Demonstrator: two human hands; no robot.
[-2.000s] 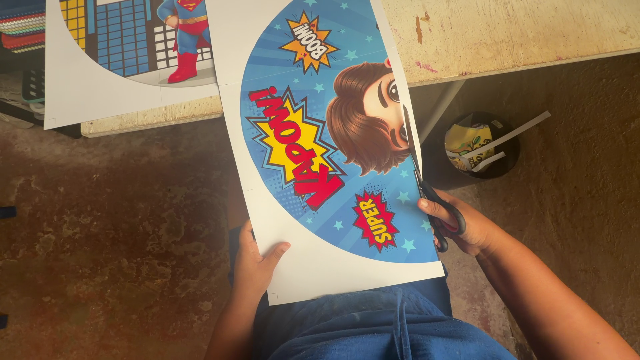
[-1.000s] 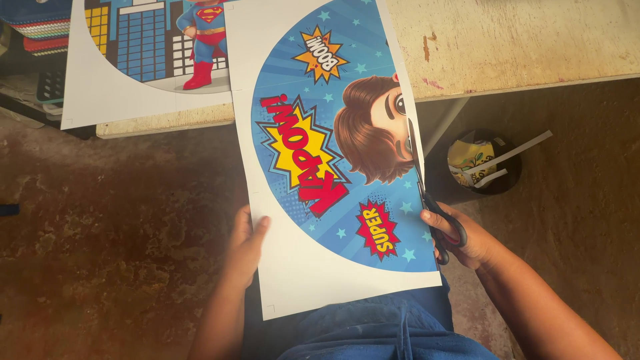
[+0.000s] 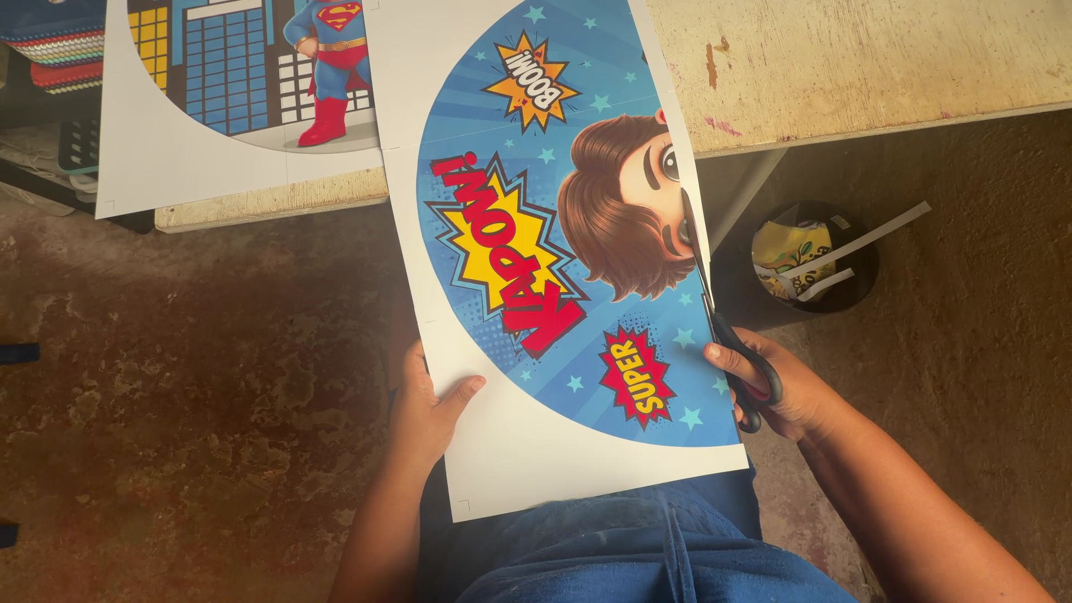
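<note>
A printed paper sheet [image 3: 502,276] with a blue comic design, cartoon words and part of a cartoon head spans the middle of the view, its lower end above my lap. My left hand [image 3: 431,406] pinches its lower left edge, thumb on top. My right hand [image 3: 775,381] holds black-handled scissors [image 3: 749,368] at the sheet's right edge. The blades lie along that edge beside the cartoon face, with a narrow white margin to their right. Part of my right hand's fingers is hidden by the scissors and paper.
Another printed sheet [image 3: 209,159] with a caped cartoon figure lies on the wooden table [image 3: 837,67] at the upper left. A dark bin [image 3: 867,268] holding paper strips stands on the floor at right. Stacked fabric-like items with colourful edges [image 3: 63,54] sit at the far upper left.
The scissors have shifted slightly along the sheet's right edge, away from my body. My left hand keeps its hold on the lower left edge.
</note>
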